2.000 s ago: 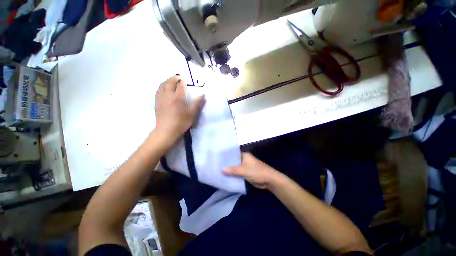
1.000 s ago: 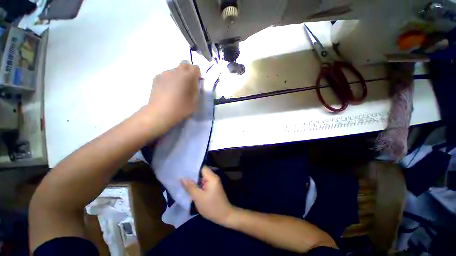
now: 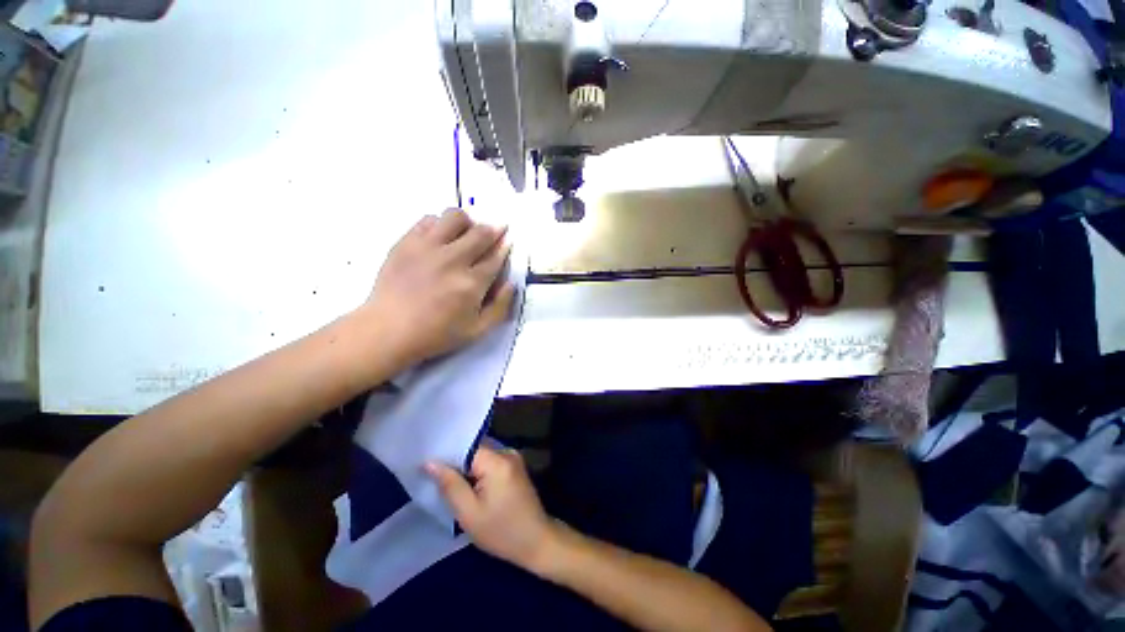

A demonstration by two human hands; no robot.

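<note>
A white striped panel (image 3: 438,407) with a dark edge runs from under the sewing machine head (image 3: 642,74) down over the table's front edge to my lap. My left hand (image 3: 442,290) lies on its upper part just below the presser foot area, fingers bent on the fabric. My right hand (image 3: 500,504) pinches its lower right edge between thumb and fingers, below the table edge. A navy part (image 3: 374,496) of the work hangs beside it. The needle area is washed out by glare.
Red-handled scissors (image 3: 790,272) lie right of the needle, blades pointing away. A pinkish thread bundle (image 3: 915,340) hangs over the table's front edge. White and navy cut pieces (image 3: 1005,494) are at the right, near a slatted wooden seat (image 3: 829,543). A box edge shows at far left.
The panel has turned from flat and wide to a narrower, angled lie, its dark edge now on the right. My right hand has moved left with it. The camera view has shifted.
</note>
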